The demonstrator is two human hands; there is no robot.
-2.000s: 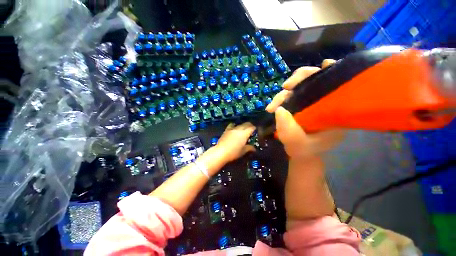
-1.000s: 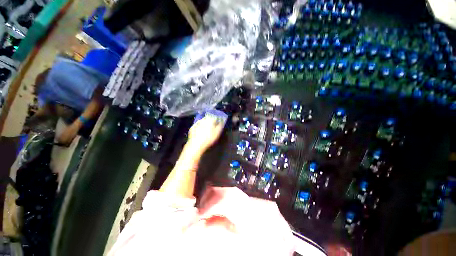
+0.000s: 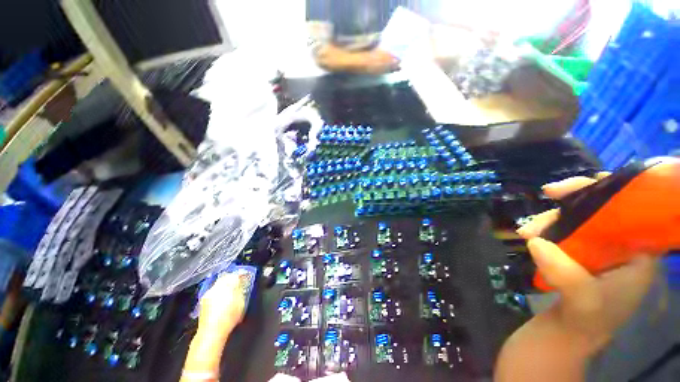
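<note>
My left hand (image 3: 222,300) is over the small blue screw box (image 3: 249,280), its fingertips down at the silvery screws; whether it pinches one cannot be seen. My right hand (image 3: 574,280) grips the orange-and-black electric screwdriver (image 3: 634,216) at the right edge, blurred, its rear cut off. Between the hands, black housings with green circuit boards (image 3: 382,306) and blue components lie in a grid. The left columns of the grid look shinier (image 3: 339,306).
Board strips (image 3: 425,183) with blue tops lie behind the grid. A crumpled clear bag (image 3: 201,216) is at left. Pale grey strips (image 3: 63,242) and more units (image 3: 104,302) lie far left. A cardboard box (image 3: 477,104), blue crates (image 3: 626,82) and a person's arm (image 3: 358,60) are behind.
The view swung left, then back towards the right and up. My left hand went from the grid to the screw box and remains there. The screwdriver is in view again in my right hand.
</note>
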